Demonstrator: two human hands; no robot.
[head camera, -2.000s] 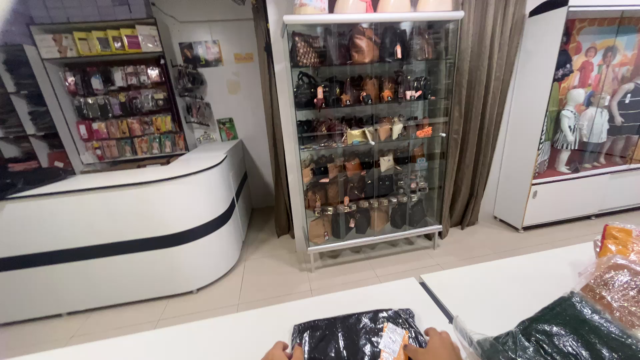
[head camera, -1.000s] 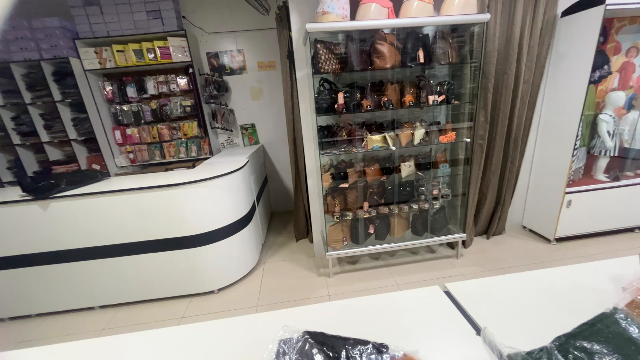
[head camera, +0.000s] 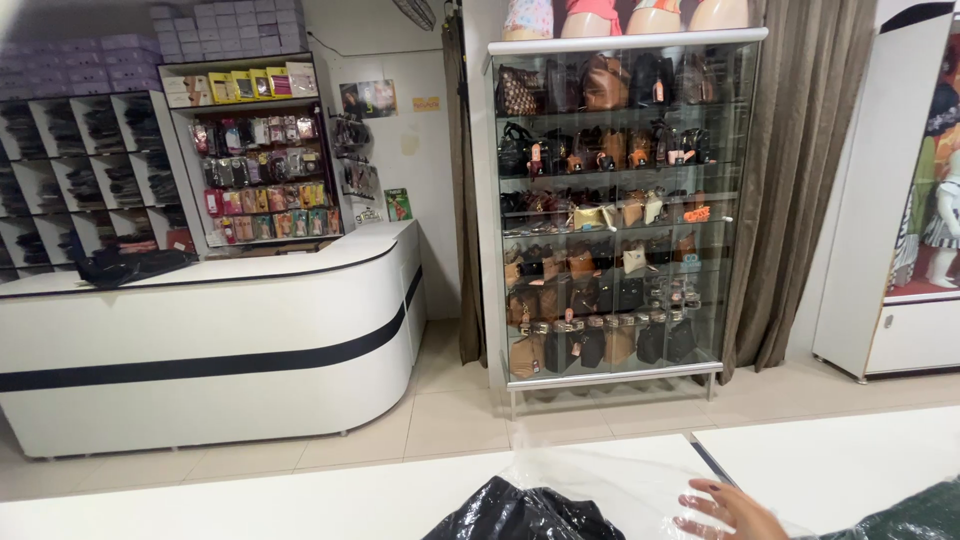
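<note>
At the bottom of the head view, black folded fabric (head camera: 525, 514) lies on the white table (head camera: 300, 491), partly covered by a clear plastic bag (head camera: 645, 480) that rises and spreads to its right. Right of the black fabric, my right hand (head camera: 724, 510) is raised with its fingers apart, close to the clear film; whether it touches the film cannot be told. My left hand is out of view. Dark green fabric in clear plastic (head camera: 911, 510) lies at the right edge.
A dark gap (head camera: 709, 454) divides the two white table tops. Beyond the tiled floor (head camera: 375, 420) stand a curved white counter (head camera: 225, 322) with a black garment (head camera: 131, 266) on it, a glass display cabinet (head camera: 615, 386) of handbags, and a white display case (head camera: 840, 225) at right.
Two seconds ago both hands were at the flat, bagged black item; now only my right hand shows, off the fabric, which is bunched up. The view has tilted up and shifted left.
</note>
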